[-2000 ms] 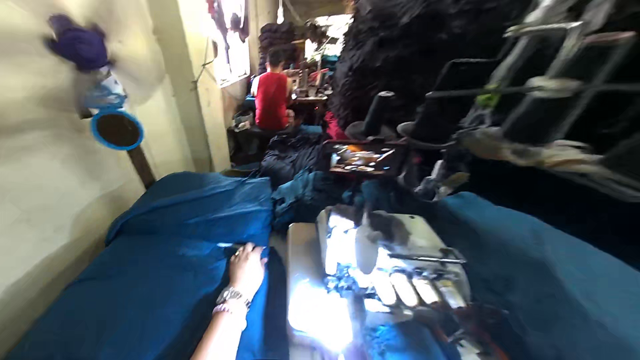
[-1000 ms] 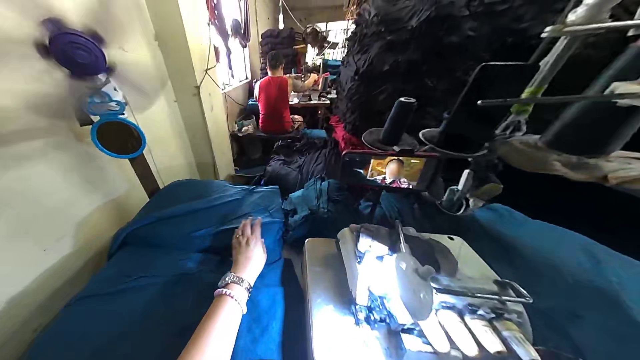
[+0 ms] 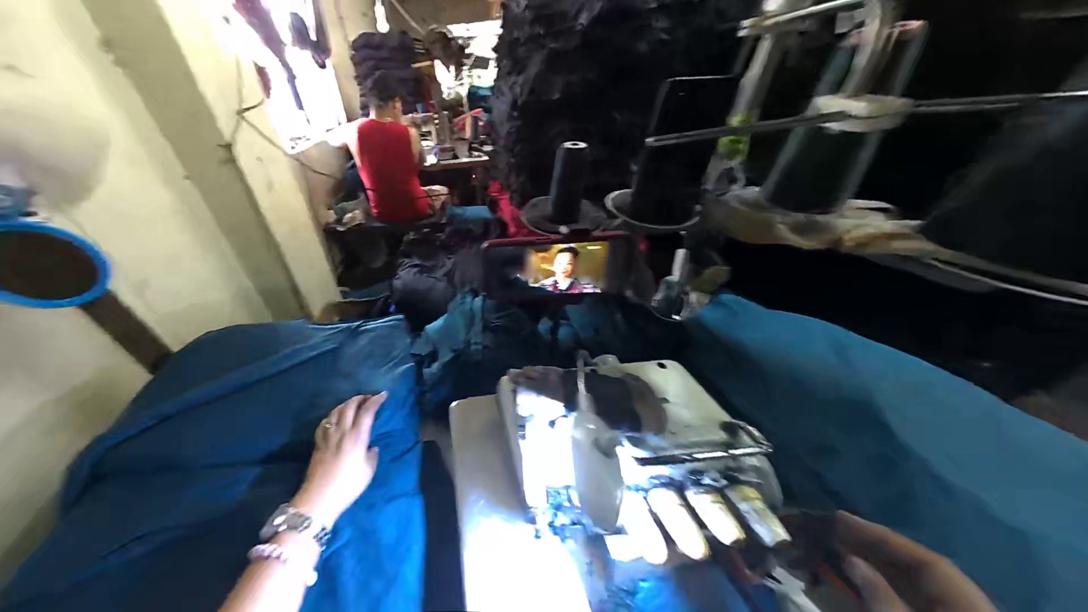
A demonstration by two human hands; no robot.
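Observation:
My left hand (image 3: 344, 450), with a ring, a watch and a beaded bracelet at the wrist, rests palm down on blue fabric (image 3: 229, 425) left of the machine. An overlock-type sewing machine (image 3: 680, 399) stands in the middle, brightly lit, with several tension dials at its front. At the lower right my right hand (image 3: 905, 565) is partly in view beside the machine's front; its fingers look curled near something dark, and blur hides whether it holds anything. More blue fabric (image 3: 850, 382) lies to the machine's right.
Behind the machine a phone (image 3: 565, 265) shows a video. Thread cones (image 3: 568, 183) and a metal thread stand (image 3: 799, 123) rise at the right. A blue-rimmed round object (image 3: 55, 263) is by the left wall. Further back, a person in red (image 3: 388, 170) sits at another work table.
My right hand has come into view at the lower right. My left hand stays on the blue fabric. The view has shifted.

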